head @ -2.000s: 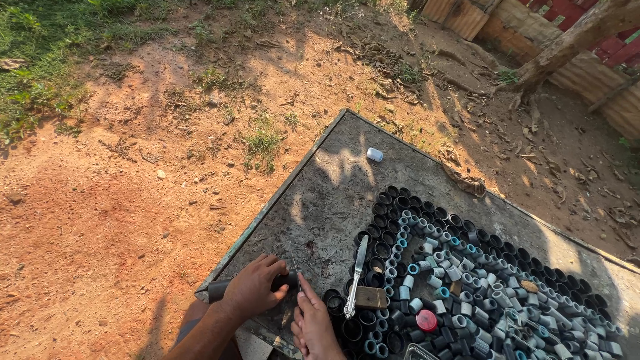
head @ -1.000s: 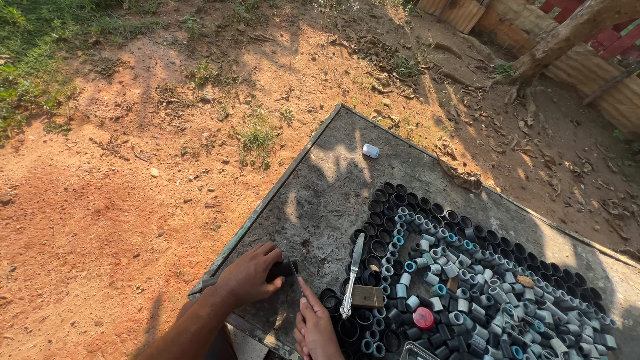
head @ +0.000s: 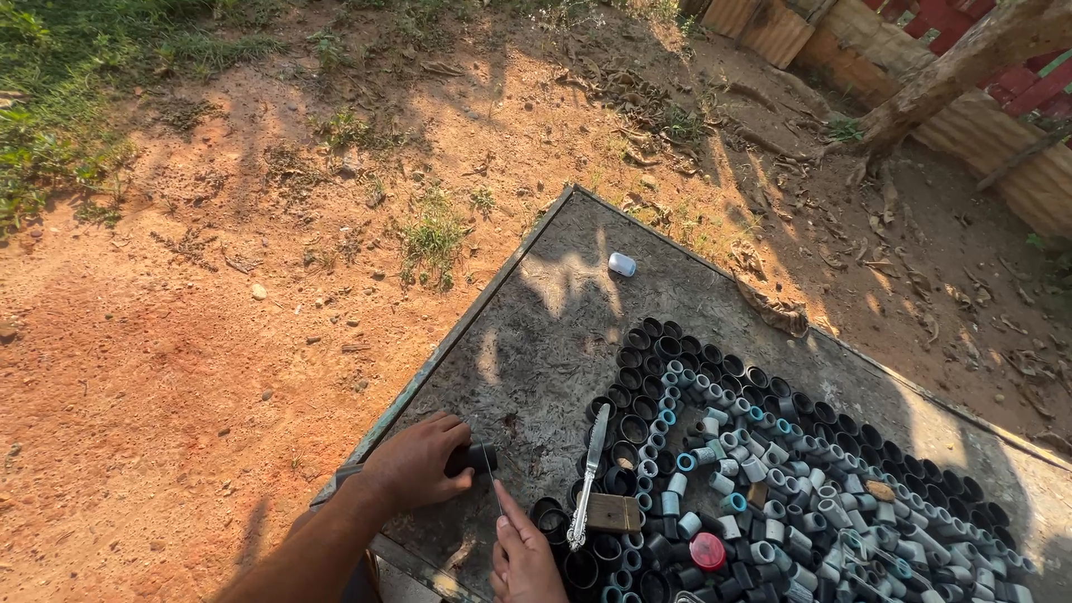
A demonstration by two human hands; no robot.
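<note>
My left hand grips a black pipe near the table's left edge. Its end sticks out to the right past my fingers. My right hand is closed on a thin blade tool, perhaps a knife, whose handle is mostly hidden. The narrow blade crosses the pipe close to its end. Right of my hands, a table knife with an ornate silver handle leans on a small wooden block. Around them stand short black pipe rings.
Many grey and blue pipe pieces lie heaped inside rows of rings on the worn table. A red cap sits among them. A white cylindrical piece lies near the far corner. Bare soil, a tree and a fence are beyond.
My hands stay at the pipe. Two seconds ago its end was less plainly seen between them; a second ago the blade stood at the pipe's end. The view has shifted slightly.
</note>
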